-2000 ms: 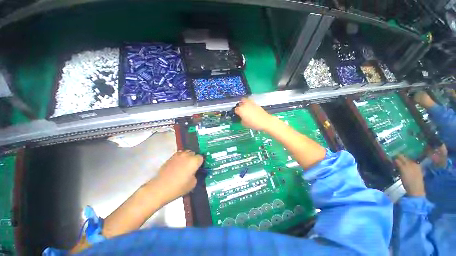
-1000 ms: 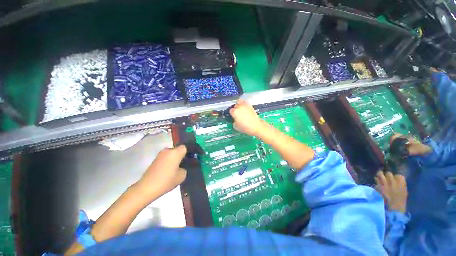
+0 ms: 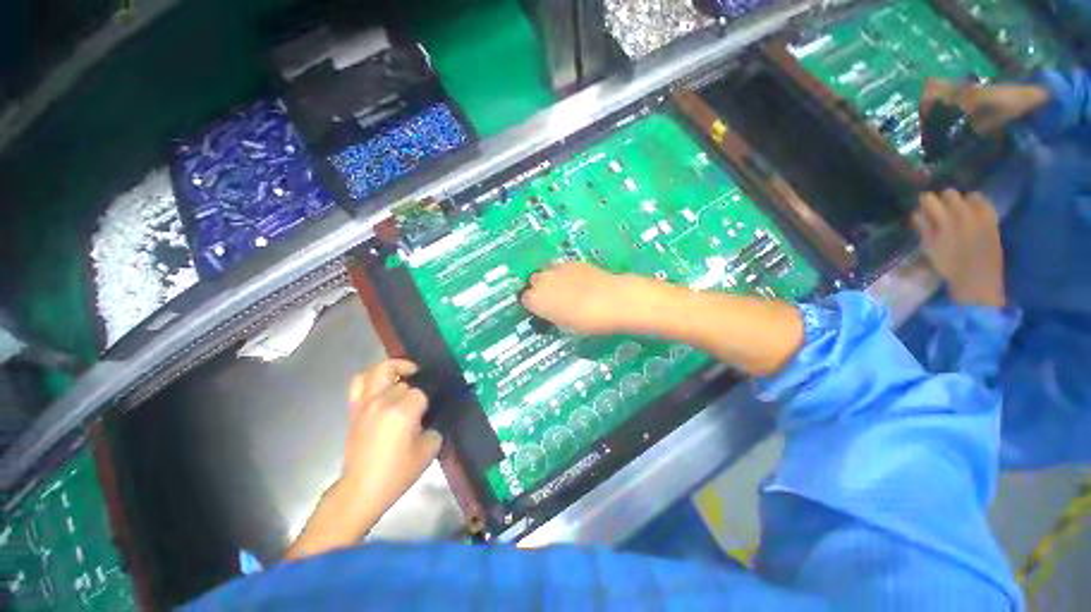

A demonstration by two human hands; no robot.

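Note:
A green printed circuit board (image 3: 646, 179) with white markings and round outlines along its near edge lies in a black board carrier with red-brown side bars (image 3: 413, 359). My right hand (image 3: 574, 299) is over the middle of the board, fingertips down at its surface. Its fingers are bent together; whether they hold a part is hidden. My left hand (image 3: 392, 418) is at the carrier's left bar, fingers curled with the tips at the bar. A small dark shape shows near its fingertips, too blurred to name.
Trays of white pieces (image 3: 138, 257), blue-purple cylinders (image 3: 249, 185) and small blue components (image 3: 401, 150) stand behind the silver conveyor rail (image 3: 479, 161). A bare grey metal plate (image 3: 287, 418) is at left. A neighbour's hands (image 3: 963, 239) work at another board (image 3: 885, 60) at right.
The view has tilted and shifted. My right hand has moved from the board's far edge to its middle. My left hand remains by the left bar. The neighbour's hands remain at the right.

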